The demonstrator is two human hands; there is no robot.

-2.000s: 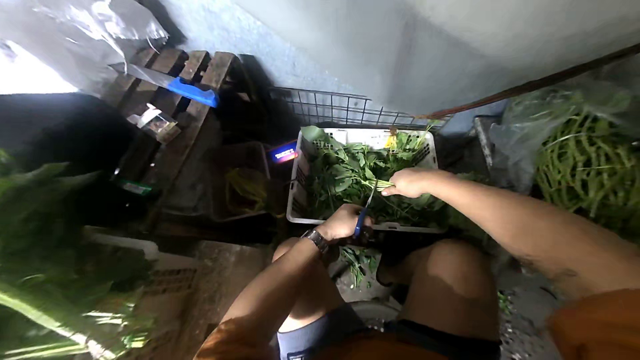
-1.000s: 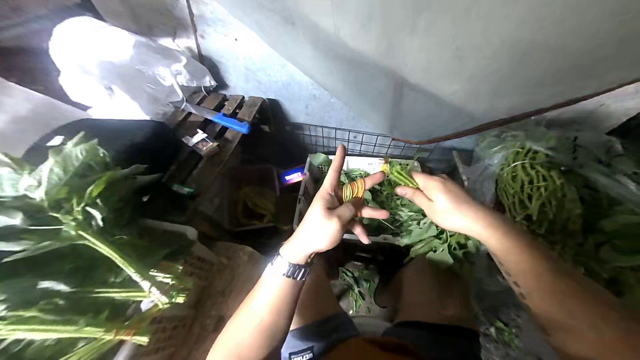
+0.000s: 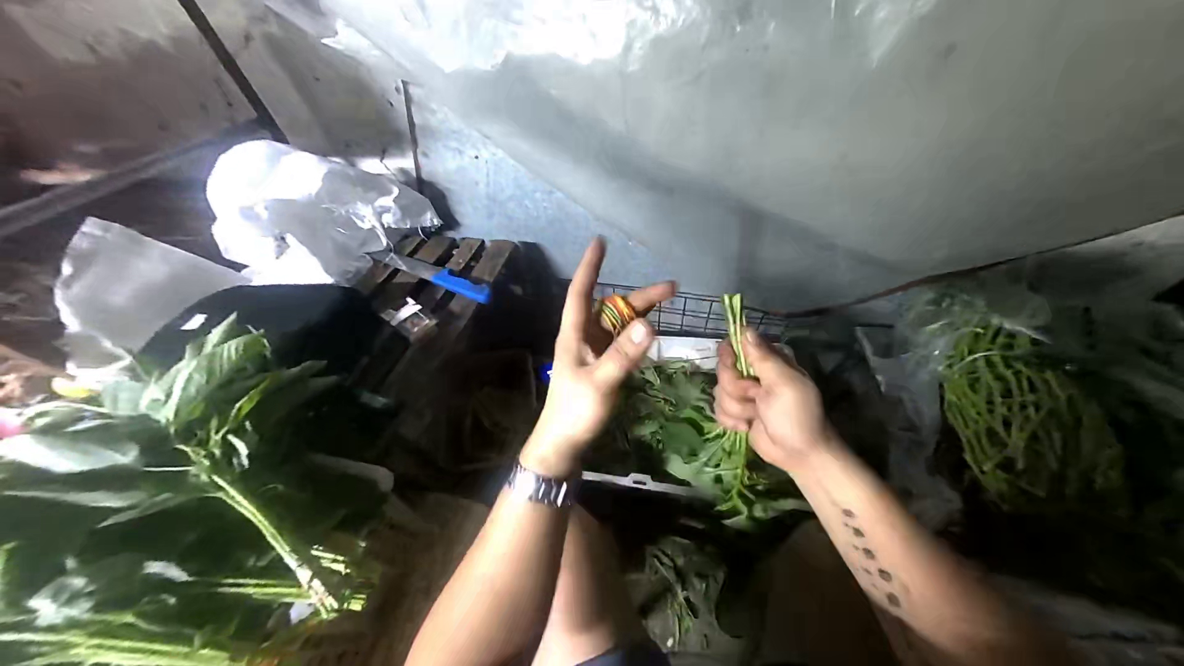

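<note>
My left hand (image 3: 592, 361) is raised, with several coloured rubber bands (image 3: 616, 314) around one or more of its fingers; the index finger points up and the thumb is bent in. My right hand (image 3: 772, 398) is closed around a small bunch of green stems (image 3: 735, 324), cut ends up, leaves hanging below the fist. Behind and below the hands, leafy greens (image 3: 680, 425) fill a white plastic crate (image 3: 638, 481). A watch with a metal band (image 3: 541, 486) is on my left wrist.
At left, a knife with a blue handle (image 3: 462, 285) lies on a wooden slatted stand (image 3: 490, 259), by white plastic bags (image 3: 296, 203). Large leafy stalks (image 3: 250, 509) fill the lower left. Long green beans (image 3: 1017, 416) in clear plastic stand right. A wire rack (image 3: 703, 314) lines the wall.
The blue-handled tool held in my left hand two seconds ago is out of that hand, which now shows rubber bands. The right hand has raised the bunch upright. The view has shifted.
</note>
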